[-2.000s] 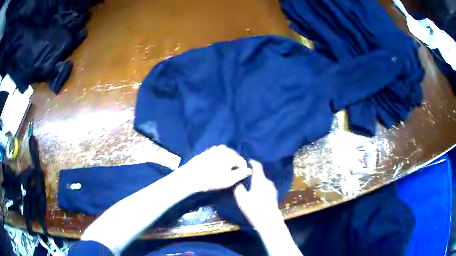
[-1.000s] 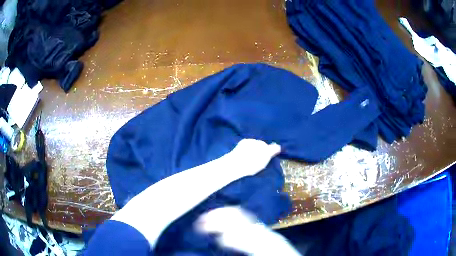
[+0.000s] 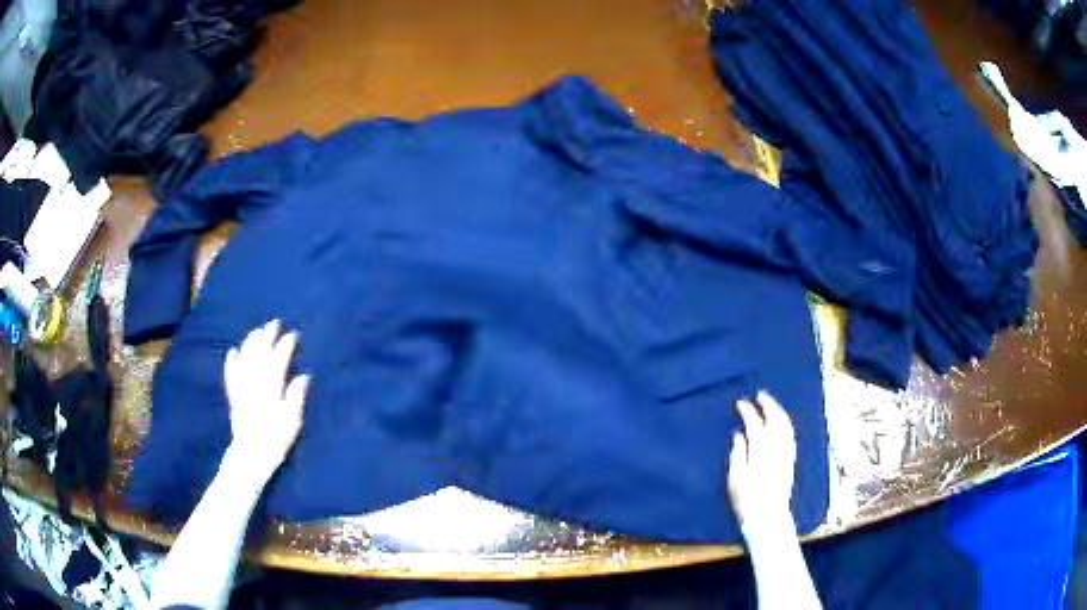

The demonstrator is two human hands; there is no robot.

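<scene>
A navy jacket [image 3: 501, 274] lies spread out on the brown table [image 3: 441, 534], matt cloth up, both sleeves out to the sides and the lower border towards me. One sleeve [image 3: 161, 280] bends down at the left. The other [image 3: 727, 215] reaches right to the navy stack. My left hand [image 3: 262, 393] rests flat on the left part of the cloth, fingers apart. My right hand [image 3: 763, 459] rests on the lower right part, fingers slightly apart. Neither hand grips anything that I can see.
A stack of navy garments [image 3: 882, 167] lies at right, a shiny black heap [image 3: 131, 95] at far left. Black straps [image 3: 78, 429] and a yellow tape roll [image 3: 48, 317] are at the left edge. A blue bin [image 3: 1019, 536] stands below the right edge.
The bunched jacket is now spread wide, its sleeves out to both sides. My hands, earlier close together on the cloth, have moved apart; my left hand has let go of the fabric.
</scene>
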